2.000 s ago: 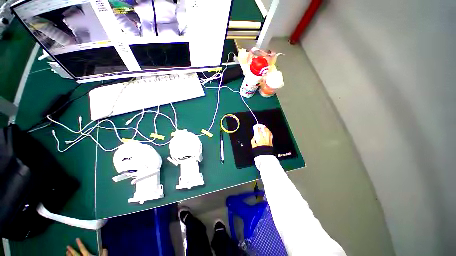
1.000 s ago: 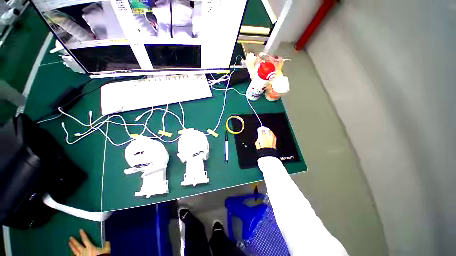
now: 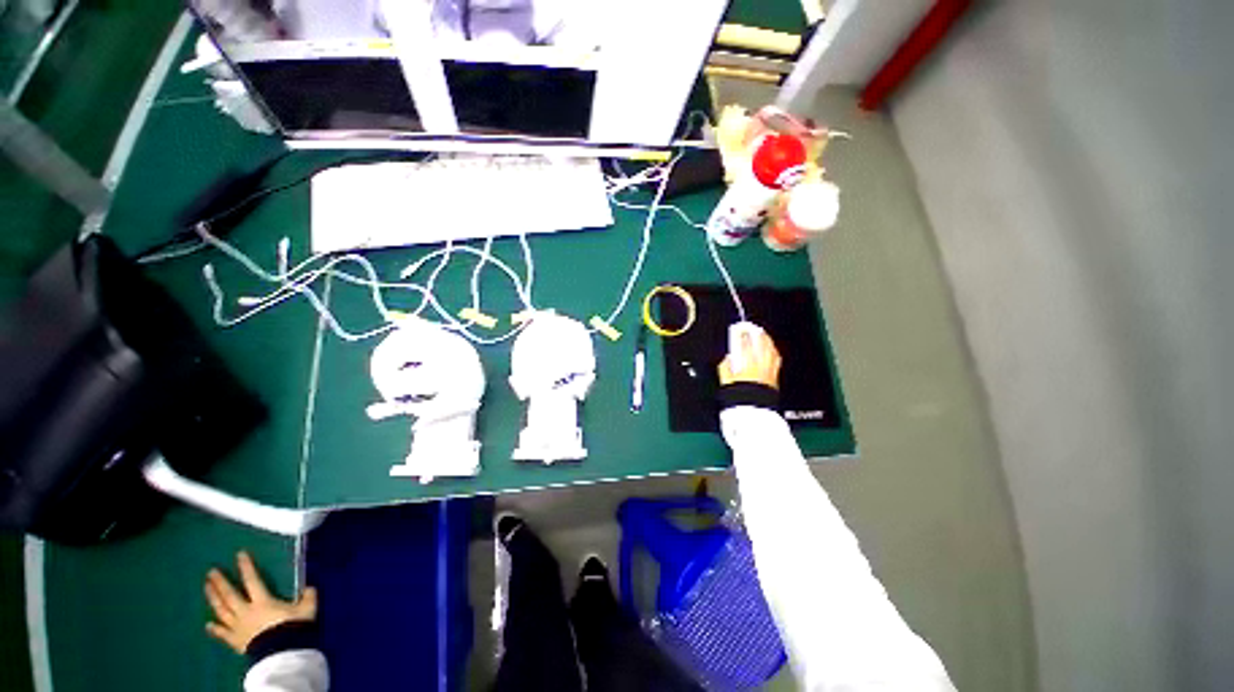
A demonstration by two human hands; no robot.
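My right hand rests over the white mouse on the black mouse pad. My left hand lies with fingers spread on the green bench at the lower left and holds nothing. Two white security cameras lie side by side on the green mat, round heads towards the keyboard. The monitor shows video panes; its top is cut off by the picture's edge.
White cables tangle between cameras and keyboard. A tape roll and pen lie beside the pad. Red-topped can and cup stand behind. Black bulky thing left; blue tote and stool below.
The view has shifted, so the bench sits higher and further right in the picture. More of my left hand and its cuff shows. My right hand stays on the mouse.
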